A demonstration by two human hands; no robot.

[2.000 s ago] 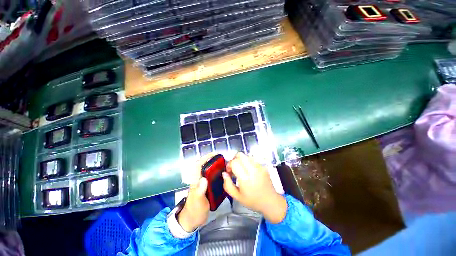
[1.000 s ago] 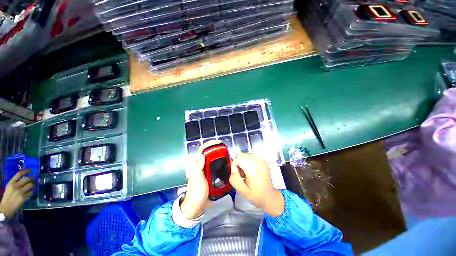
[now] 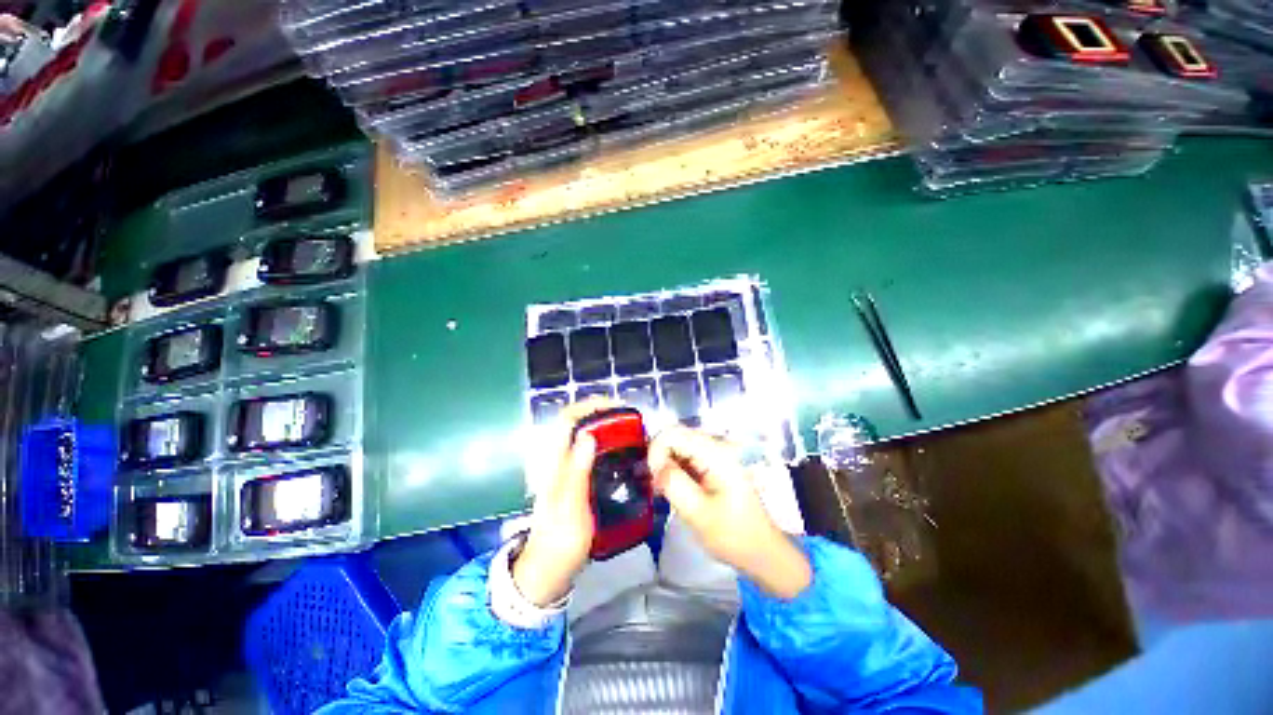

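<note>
My left hand (image 3: 559, 513) holds a red phone unit (image 3: 616, 436) upright over the bench's near edge, glossy red front facing me, with a dark window in its middle. My right hand (image 3: 709, 503) is at the unit's right side, fingers bent and fingertips close together near its upper right edge. Whether they pinch a film or anything else is too small to tell. The lens tray (image 3: 771, 335) lies just beyond my hands, with a row of black rectangular lenses (image 3: 633, 347) showing. Its near part is partly hidden by my hands and washed out by glare.
The phone blister tray (image 3: 358, 405) with black-side-up units is at left, beside a blue parts basket (image 3: 67, 482). Tweezers (image 3: 888, 358) and crumpled film scraps (image 3: 842, 436) lie right. Blister tray stacks (image 3: 586, 84) stand behind. A pink sleeve (image 3: 1201, 433) is at right.
My left hand has turned the unit from a slant until its red front faces me. A person's hand came to the far left and left again; the blue basket now stands there.
</note>
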